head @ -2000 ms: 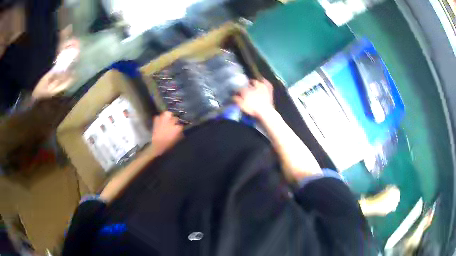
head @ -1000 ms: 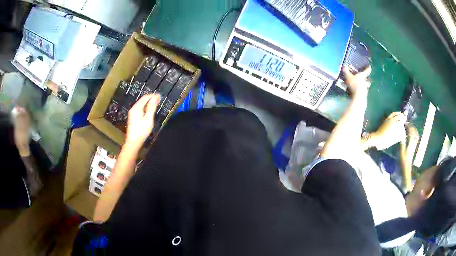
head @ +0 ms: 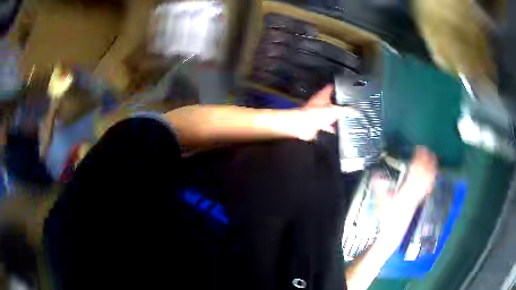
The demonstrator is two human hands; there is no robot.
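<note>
The head view is blurred. My left hand (head: 317, 118) grips the edge of a glossy product box (head: 360, 127) with pale printed lines, above the bench edge beside the open brown shipping carton (head: 334, 28). Dark boxes (head: 288, 54) lie in rows in that carton. My right hand (head: 421, 167) is smeared by motion over the digital scale, and its fingers cannot be made out. The forearm hides part of the scale's white front (head: 362, 212). Another box (head: 427, 224) lies on the scale's blue top (head: 450, 226).
A second brown carton (head: 133, 56) with white boxes (head: 189, 28) stands at the upper left. The green bench (head: 418, 102) runs down the right side, with crumpled clear wrap (head: 481, 130) on it. Blurred people's parts show at the left, including a hand (head: 59, 82).
The view has turned, so the carton is now top centre and the scale lower right. My left hand has left the carton and now holds a box. My right hand has moved over the scale.
</note>
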